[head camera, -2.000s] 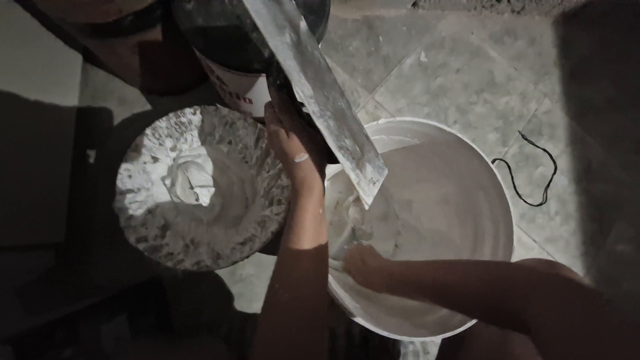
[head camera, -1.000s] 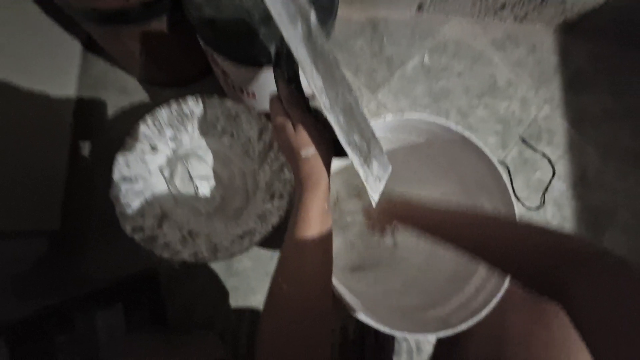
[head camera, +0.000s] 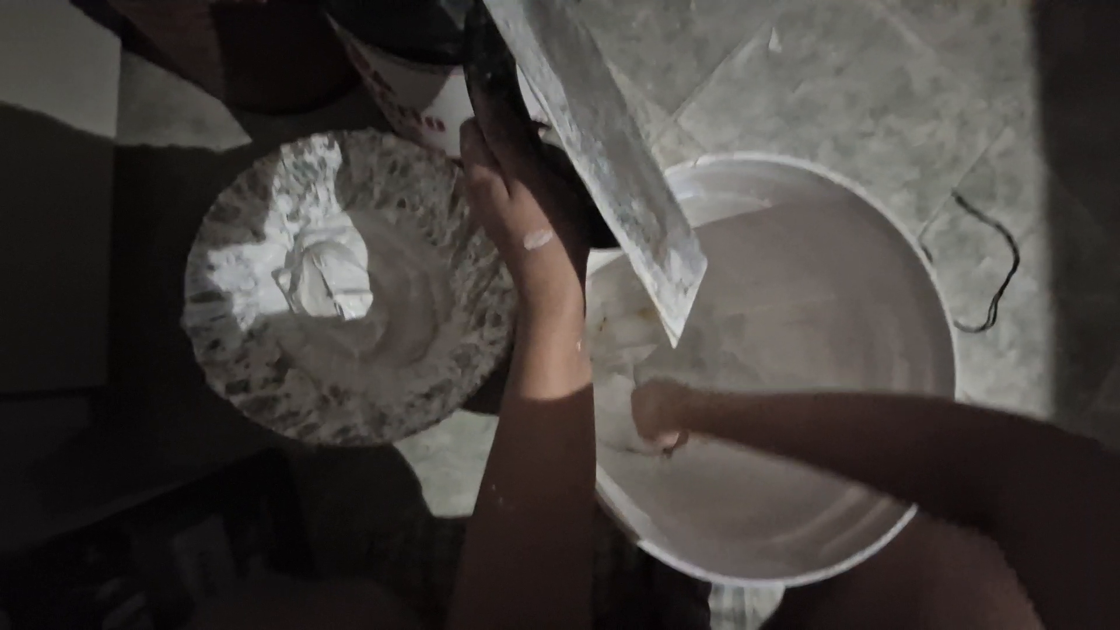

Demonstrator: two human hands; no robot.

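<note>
My left hand (head camera: 516, 197) grips the dark handle of a long metal plastering blade (head camera: 612, 149), smeared with white, whose pointed corner hangs over the white tub (head camera: 941, 350). Deep inside that round tub, near its left side, my right hand (head camera: 661, 416) is closed; what it holds is blurred and too dim to make out. Pale wet material (head camera: 621, 324) lies around it on the tub's left wall. Left of my left forearm stands a round basin (head camera: 420, 394) crusted with white residue, with a lump of white paste (head camera: 328, 276) in it.
Behind the basin stands a white bucket with red writing (head camera: 411, 101), partly under something black. A dark reddish container (head camera: 271, 52) is at the upper left. A thin black cord (head camera: 1011, 262) lies on the tiled floor (head camera: 857, 87) right of the tub.
My right hand has moved about inside the tub, up and to the right, then back down to the left. My left hand keeps its hold on the blade's handle.
</note>
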